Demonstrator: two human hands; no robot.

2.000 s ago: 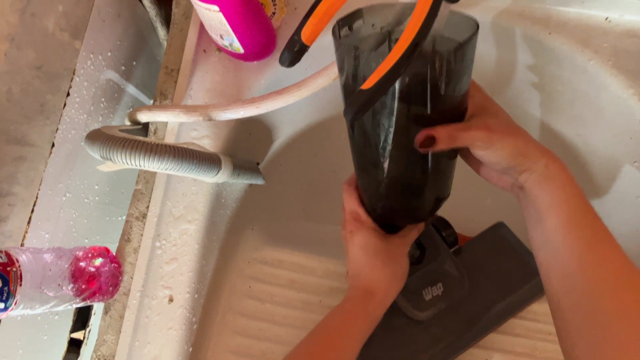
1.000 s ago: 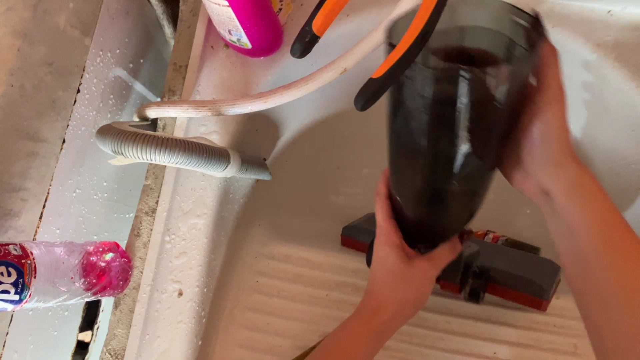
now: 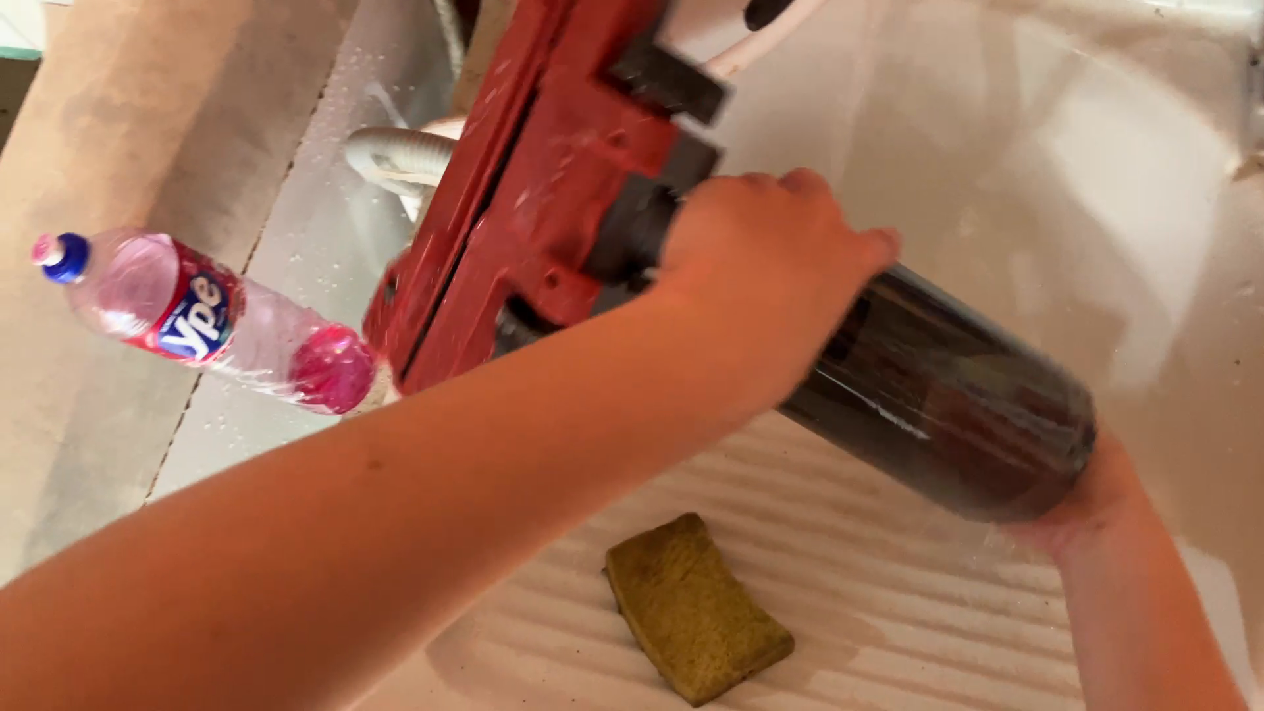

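My left hand (image 3: pixel 770 267) is closed where a vacuum cleaner's floor head (image 3: pixel 553 188) and a smoky translucent container (image 3: pixel 948 405) come together; the hand hides whether they are joined. The floor head is tilted up at the upper left, its red underside with dark grey fittings facing me. Slanting down to the right, the container has its far end in my right hand (image 3: pixel 1076 504), whose fingers are mostly hidden behind it. A worn yellow-green sponge (image 3: pixel 696 612) lies on the ribbed part of the pale sink (image 3: pixel 889 583), below the container.
A clear bottle with pink liquid (image 3: pixel 212 316) lies on the wet ledge at the left. A grey corrugated hose (image 3: pixel 395 153) shows partly behind the floor head. At the top edge is a black rounded tip (image 3: pixel 765 12) beside a pale hose (image 3: pixel 780 39).
The floor head has come up from the sink floor and turned its red underside to me. The container has gone from upright to slanted. The sponge has come into sight.
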